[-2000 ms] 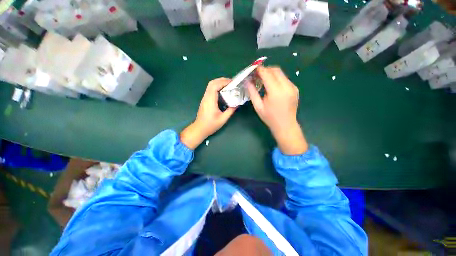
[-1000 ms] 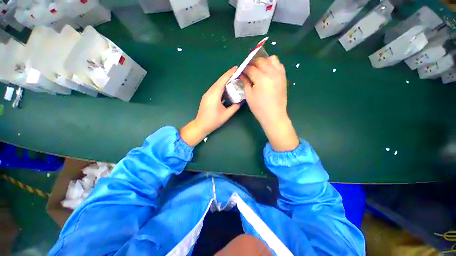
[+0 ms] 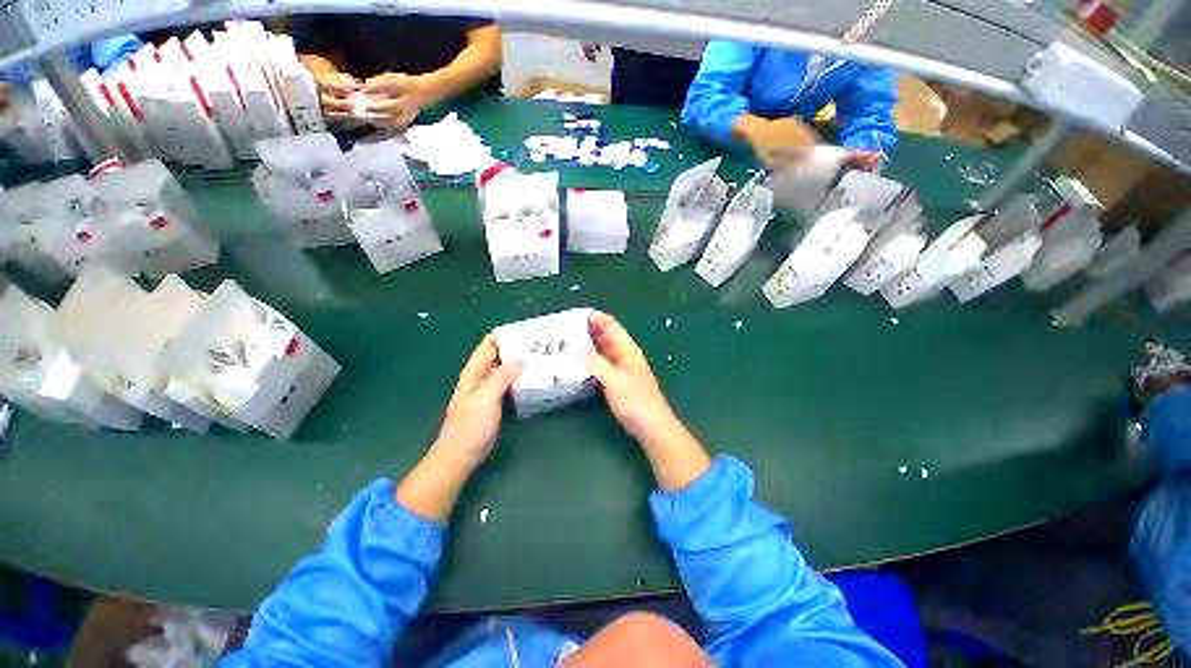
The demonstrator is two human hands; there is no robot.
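Note:
A white retail carton [image 3: 549,359] with small dark print is between my two hands above the green table; its top shows a flat, closed face. My left hand [image 3: 477,398] holds its left side. My right hand [image 3: 627,376] holds its right side, fingers at the far right corner. A row of open cartons [image 3: 255,365] with raised lids leans together at the left. An open carton [image 3: 523,228] with crumpled contents stands beyond my hands, beside a closed white carton [image 3: 597,222].
More open cartons [image 3: 816,255] stand along the right far side. White discs [image 3: 594,151] and white sheets [image 3: 447,144] lie at the far side, where other people's hands [image 3: 379,98] work. A brown box [image 3: 111,634] with white pieces is below the left table edge.
The raised lid of the held carton is now down. My right hand has moved from the carton mouth to its right side. The view has tilted up, showing the far side and other people.

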